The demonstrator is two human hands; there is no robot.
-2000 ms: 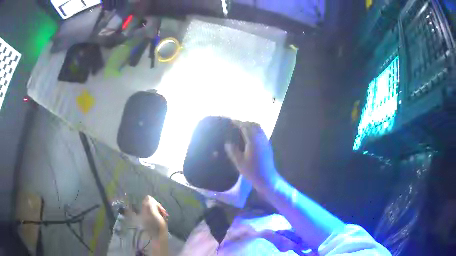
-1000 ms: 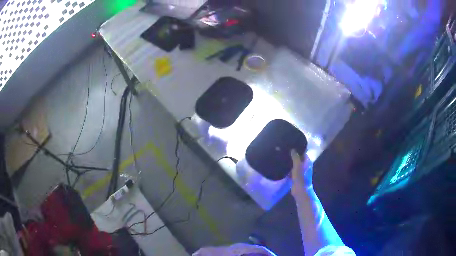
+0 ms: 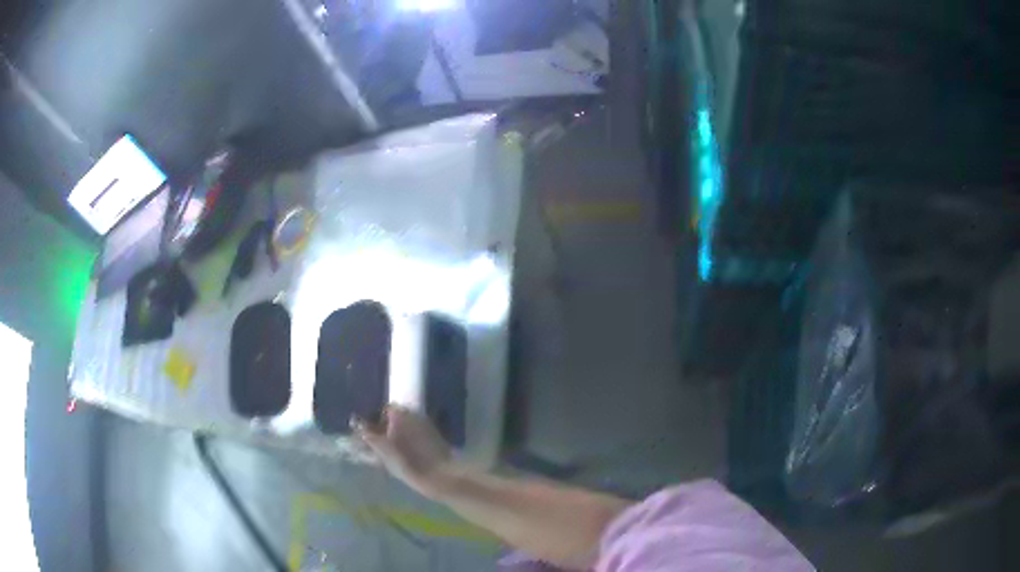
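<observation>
Several black-faced white units stand in a row at the near edge of the long white table [image 3: 408, 179]: a left unit [image 3: 261, 360], a middle unit [image 3: 352, 366] and a right unit [image 3: 445, 374] that shows a pale side as well as a dark face. My right hand [image 3: 400, 445] reaches in from the lower right, its fingers at the lower edge of the middle unit. The hand is blurred, and whether it grips the unit cannot be told. My left hand is out of the picture.
A lit laptop [image 3: 117, 184], flat black square [image 3: 154, 302], yellow piece [image 3: 179, 369] and tape roll [image 3: 293, 230] are on the table's left part. Dark crates [image 3: 749, 324] and clear plastic film [image 3: 837, 413] are at the right. Yellow lines [image 3: 425, 523] cross the floor.
The view has turned, bringing the laptop and crates in. A third unit now shows at the right end. My right hand has gone from the face of one unit to the middle unit's lower edge.
</observation>
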